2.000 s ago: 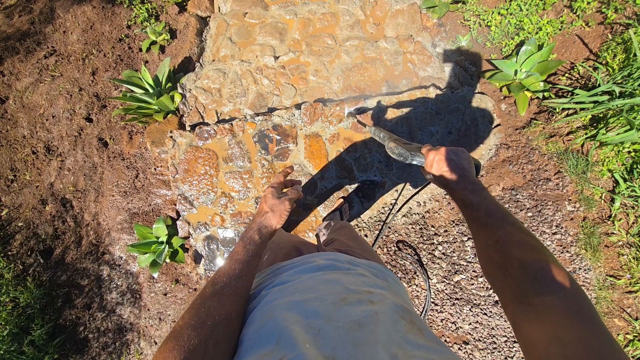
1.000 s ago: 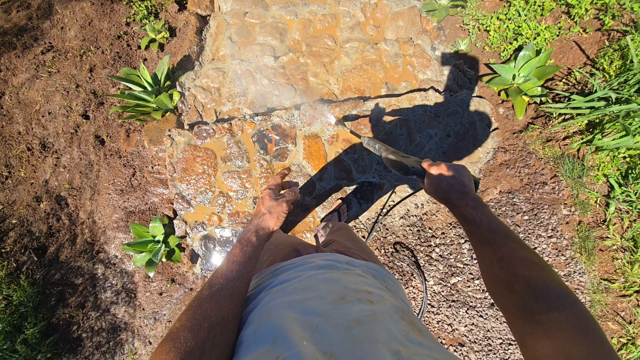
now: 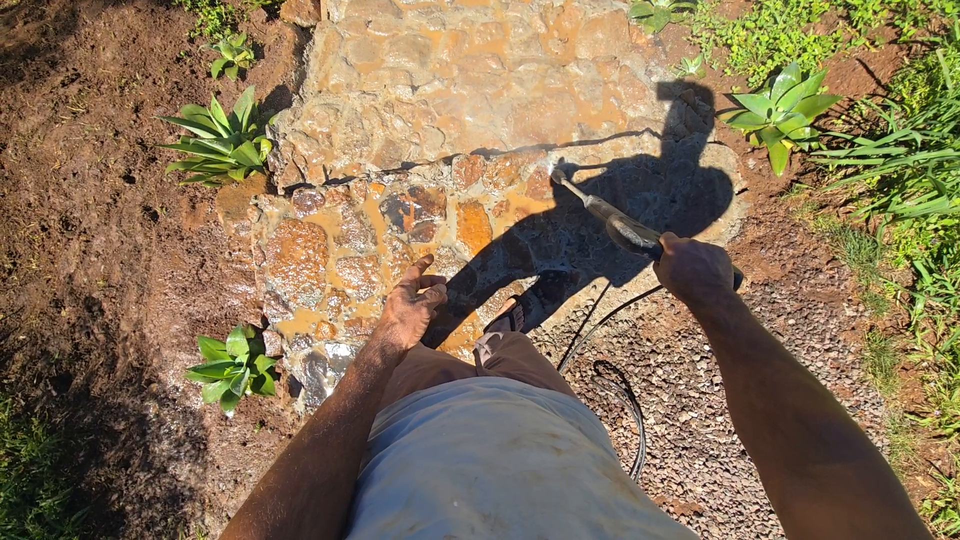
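Observation:
My right hand (image 3: 696, 271) grips the handle of a pressure washer spray gun (image 3: 626, 229), whose wand points up and left. Its nozzle (image 3: 558, 176) is just over the wet stone paving (image 3: 296, 259), near the edge of a stone step (image 3: 465, 82), with a small white spray at the tip. My left hand (image 3: 414, 304) holds nothing; its fingers are apart and partly bent above the paving. A black hose (image 3: 637, 420) runs from near my right hand down to the gravel. Muddy water lies between the stones.
Succulent plants (image 3: 221, 142) stand in the red soil (image 3: 97, 195) at the left, and another succulent (image 3: 784, 112) is at the upper right. Gravel (image 3: 720, 420) lies at the lower right, beside grass (image 3: 930, 195). My sandalled foot (image 3: 508, 316) is on the paving, partly in shadow.
The spray gun's nozzle has shifted slightly to the right since two seconds ago, still in my right hand. The white spray was larger one second ago. My left hand has hardly moved.

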